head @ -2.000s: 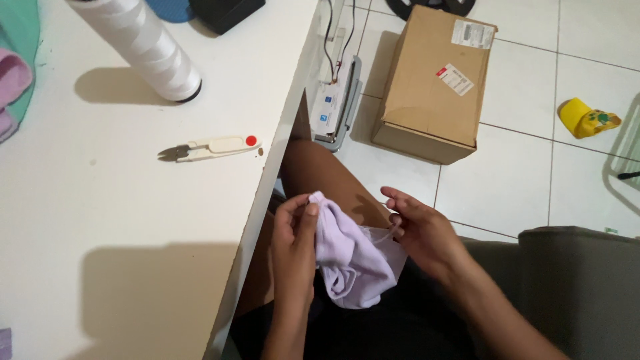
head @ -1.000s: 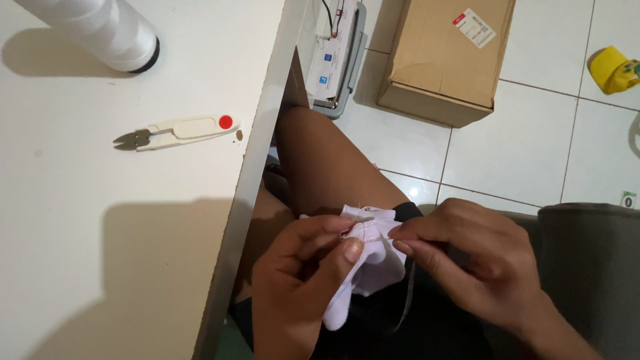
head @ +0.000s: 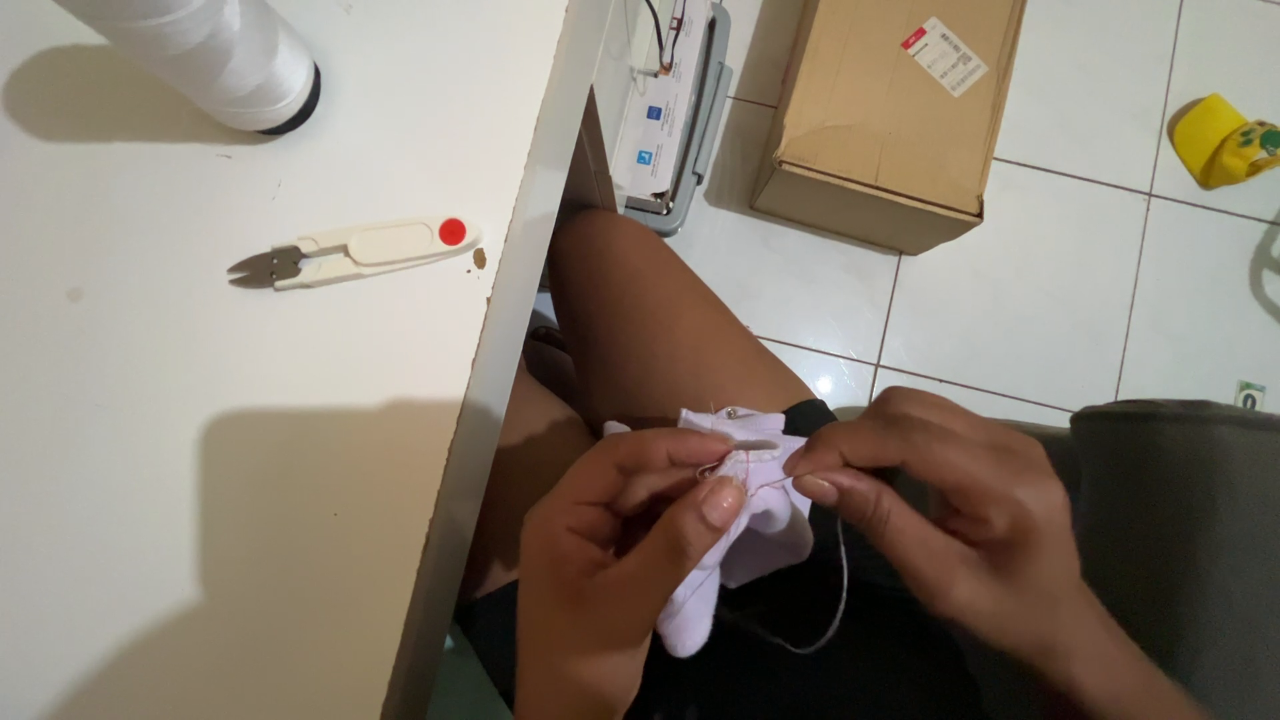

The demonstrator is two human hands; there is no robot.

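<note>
Above my lap, my left hand pinches the edge of a small lilac fabric piece between thumb and fingers. Close by on the right, the thumb and forefinger of my right hand are pinched together at the cloth, on what looks like a needle or the end of the thread; it is too small to tell which. A pale thread hangs in a loop below the right fingertips. Thread snips with a white body and a red dot lie on the white table, left of both hands.
A large white thread cone stands at the table's far left. The white table's edge runs beside my legs. On the tiled floor are a cardboard box and a yellow cap. A dark grey cushioned seat part is at the right.
My hands have come together at the cloth; two seconds ago the right hand's fingers were spread. The cloth is now gathered between both hands, and a thread loop shows. The view has moved closer.
</note>
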